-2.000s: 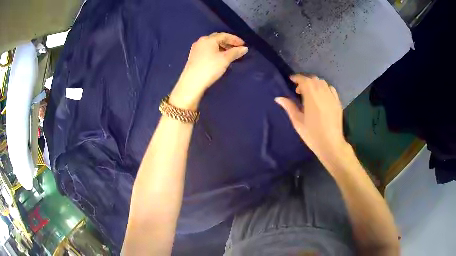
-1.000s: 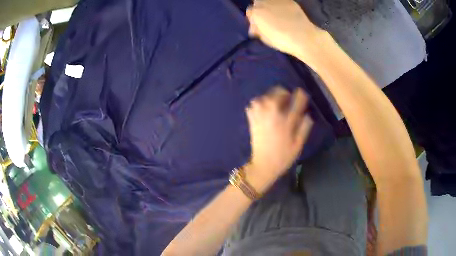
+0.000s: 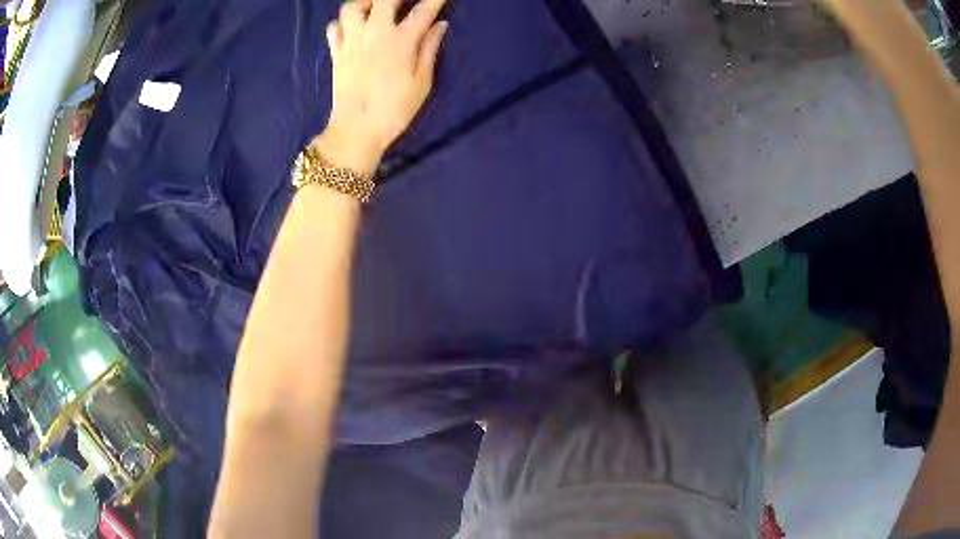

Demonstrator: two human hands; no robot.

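A dark navy garment lies lining side up over the table, its lining (image 3: 495, 232) smooth at the right and creased at the left. A darker band (image 3: 658, 153) edges it on the right, and a dark strip (image 3: 490, 111) crosses the lining. My left hand (image 3: 384, 68), with a gold-coloured bracelet at the wrist, rests on the lining near the top with fingers spread and nothing held; its fingertips reach the top edge. My right forearm runs up the right side; the hand is cut off above the top edge. A white label (image 3: 159, 96) lies at the upper left.
The grey table cover (image 3: 779, 116) shows at the upper right with dark specks. Dark garments (image 3: 874, 284) hang at the right. A white padded board (image 3: 37, 137) stands at the far left. Metal parts (image 3: 942, 26) show at the upper right corner.
My left hand has moved up and left from the lower middle of the lining. My right hand has left the garment's top edge and gone out of the picture at the upper right.
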